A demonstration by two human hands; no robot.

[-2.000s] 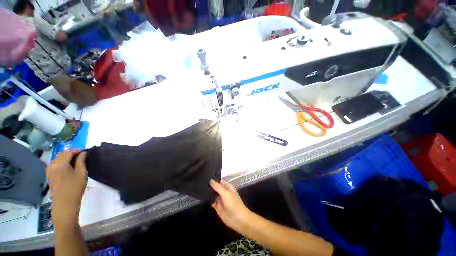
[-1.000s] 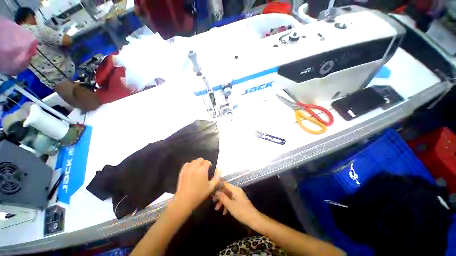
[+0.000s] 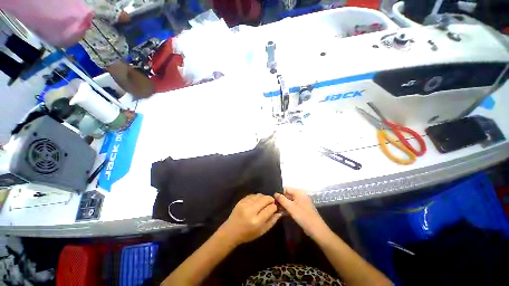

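A dark garment panel (image 3: 223,179) lies on the white table left of and below the needle area (image 3: 286,111) of the sewing machine. Its upper right corner reaches close to the presser foot. A thin white loop (image 3: 176,209) lies on its lower left part. My left hand (image 3: 254,217) holds the panel's front edge near its right corner, fingers bent together. My right hand (image 3: 298,209) pinches the same edge just beside it. The fingertips of both hands nearly touch; what lies between them is too small to tell.
Snips (image 3: 341,158), red and orange scissors (image 3: 399,137) and a black phone (image 3: 457,134) lie right of the needle. A blue crate (image 3: 424,206) is at lower right. White thread cone (image 3: 95,102) and grey motor box (image 3: 50,156) stand left. White sheer material (image 3: 203,50) lies behind.
My left hand moved from the panel's left end to its front right corner, beside my right hand. The panel now lies straighter, with the white loop showing. The camera view has shifted.
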